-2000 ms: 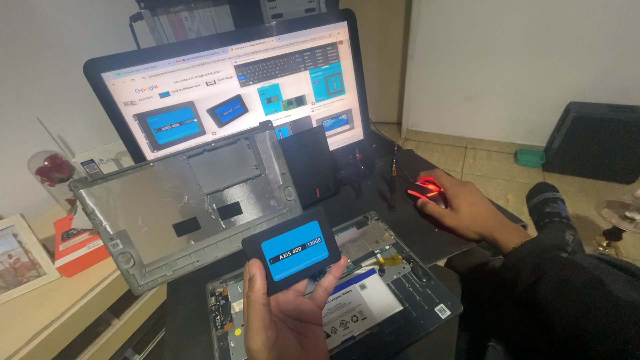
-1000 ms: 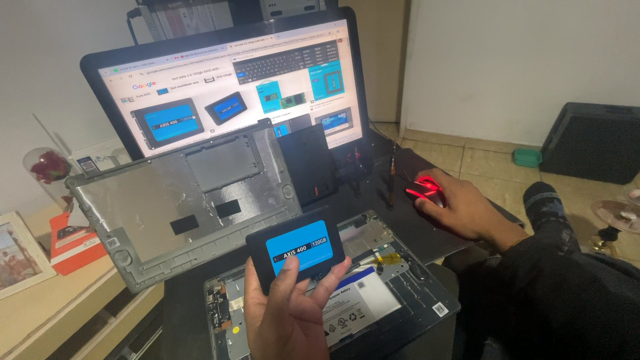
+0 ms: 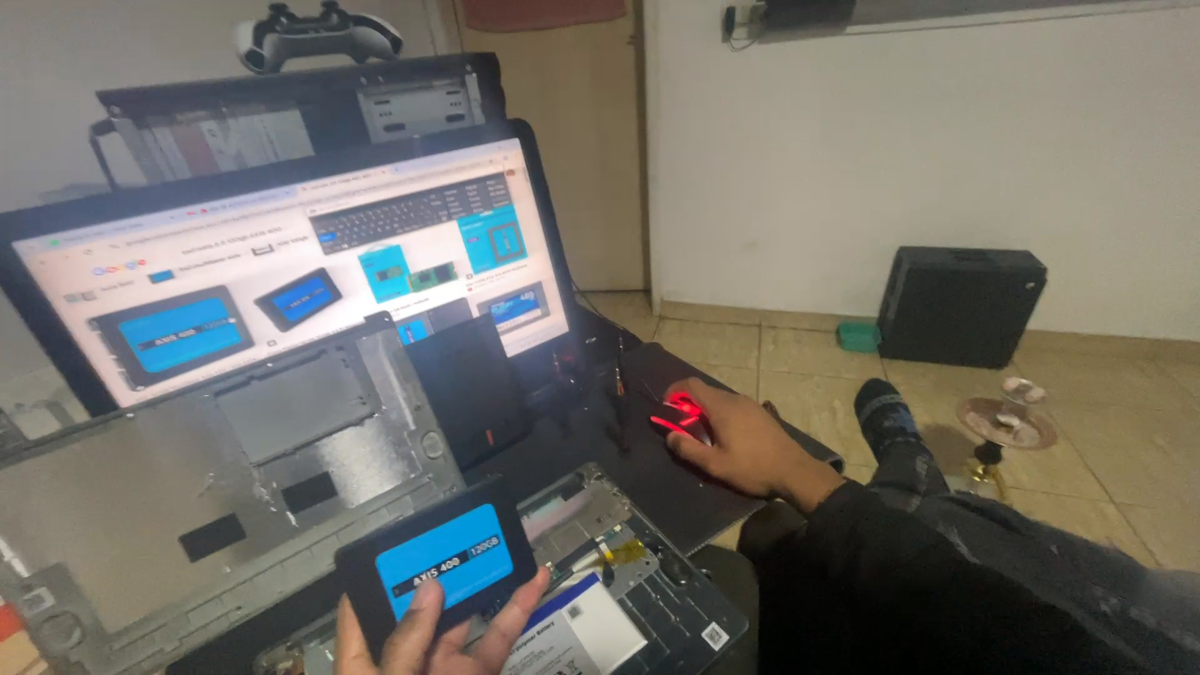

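Observation:
A black 2.5-inch solid-state drive (image 3: 469, 525) with a blue label is held up in my left hand (image 3: 441, 619), its fingers at the lower edge and over the label. Behind and below it lies an opened laptop base (image 3: 675, 581) with a white-labelled battery (image 3: 591, 633). The laptop's bottom cover (image 3: 122, 506) stands tilted at the left, its inner side showing. My right hand (image 3: 741, 436) rests on a computer mouse (image 3: 682, 417) with red lights. A monitor (image 3: 281, 234) behind shows pictures of similar drives.
Screwdrivers (image 3: 620, 370) stand beyond the mouse. A black panel (image 3: 469, 394) leans before the monitor. A game controller (image 3: 314, 37) sits on a case (image 3: 412, 108) behind the monitor. On the tiled floor stand a black box (image 3: 961, 305), a green container (image 3: 858, 337) and a round stand (image 3: 1008, 424).
The view has swung up and to the right. My left hand keeps hold of the drive, and my right hand stays on the mouse.

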